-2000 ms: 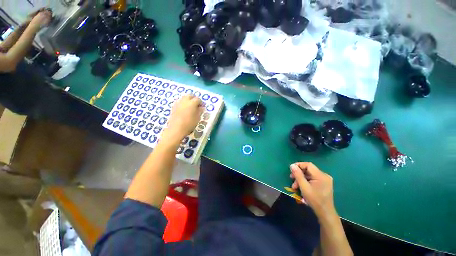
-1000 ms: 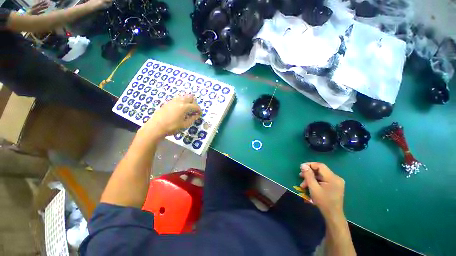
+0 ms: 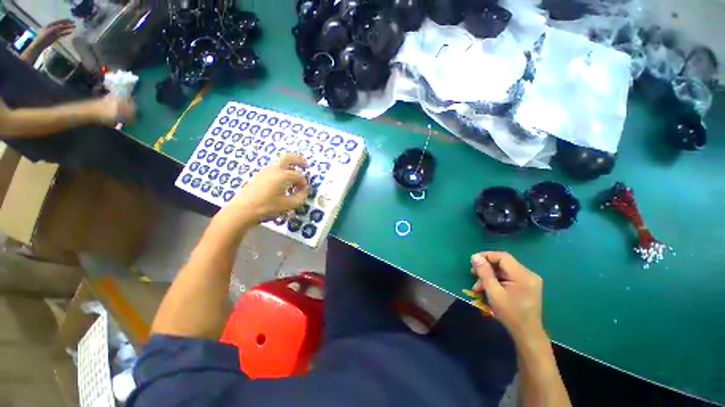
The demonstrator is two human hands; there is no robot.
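The white foam tray (image 3: 342, 208), with rows of round pockets mostly filled with dark discs, lies at the bench's front edge. My left hand (image 3: 274, 189) is over its right half, fingers curled down at the discs; whether it grips one is hidden. My right hand (image 3: 511, 290) is above the front edge, thumb and forefinger together; I cannot tell if anything small is between them. A glossy black cup (image 3: 414, 168) with a thin upright wire stands right of the tray. One pale ring (image 3: 417, 195) touches its front; another pale ring (image 3: 403, 228) lies nearer me.
Two black cups (image 3: 502, 210) sit side by side, left of a red wire bundle (image 3: 628, 215). Black shells (image 3: 358, 48) and white wrap sheets (image 3: 572, 95) lie behind. Another black pile (image 3: 208, 56) and a neighbouring person's arm (image 3: 56, 118) are at left. A red stool (image 3: 274, 326) stands below.
My left hand has shifted left from the tray's right-hand columns, with its fingers still over the discs. My right hand keeps its pinched pose. The neighbouring person's arms have moved. The view has shifted slightly.
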